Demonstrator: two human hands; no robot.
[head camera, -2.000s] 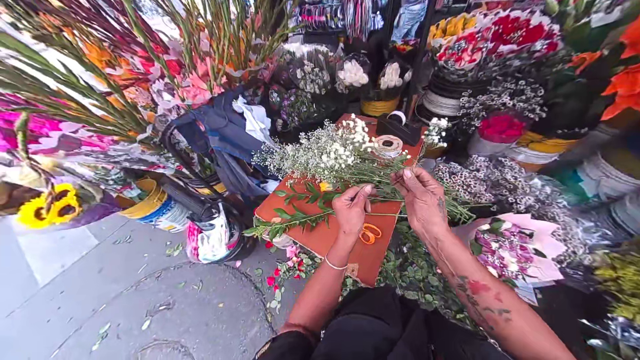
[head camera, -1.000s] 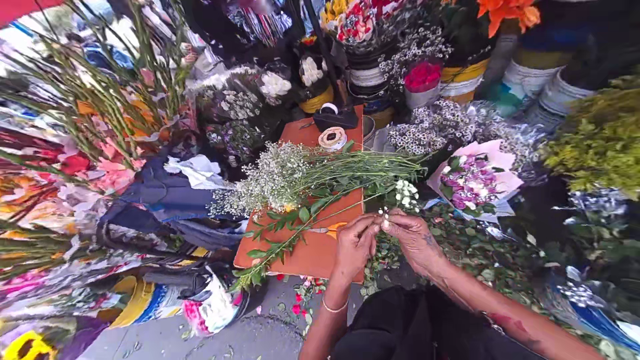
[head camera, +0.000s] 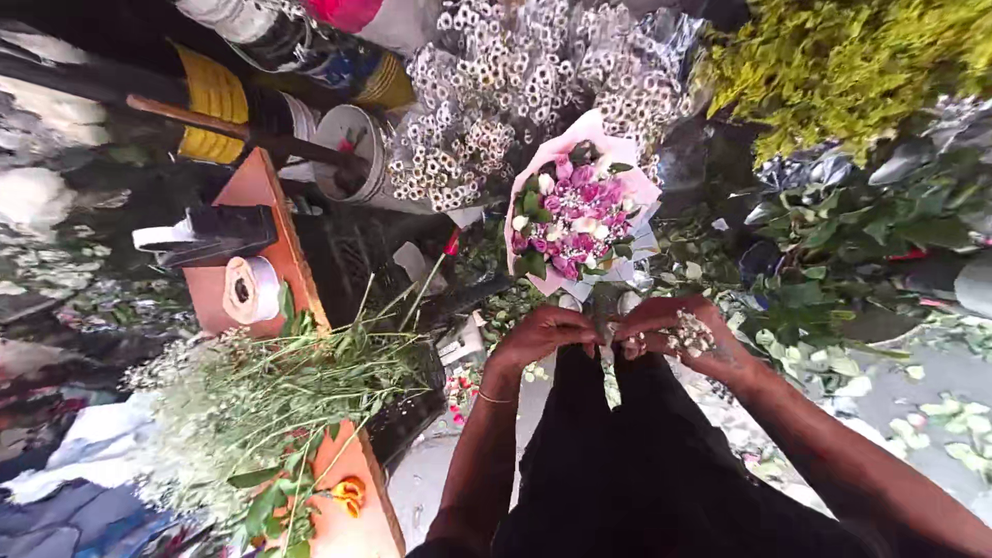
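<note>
My left hand (head camera: 548, 335) and my right hand (head camera: 668, 329) meet fingertip to fingertip in front of my dark trousers. A small sprig of white baby's breath (head camera: 690, 334) shows against my right hand, its stem mostly hidden by the fingers. What the left fingertips pinch is too small to tell. Just beyond the hands stands a bouquet of purple and white flowers in pink paper (head camera: 581, 213). To the left, a bundle of baby's breath (head camera: 209, 418) with green stems lies across an orange-brown board (head camera: 353, 496), by orange scissor handles (head camera: 349, 496).
A roll of ribbon or tape (head camera: 252, 288) and a black tape dispenser-like object (head camera: 225, 232) sit on the board's far part. Beyond are a white bucket (head camera: 353, 155), wrapped small white flowers (head camera: 496, 101) and yellow foliage (head camera: 852, 70). Cut leaves (head camera: 837, 364) litter the ground at right.
The view has swung strongly to the right. My hands have moved away from the board and the baby's breath bundle, and are now near the pink-wrapped bouquet, still close together.
</note>
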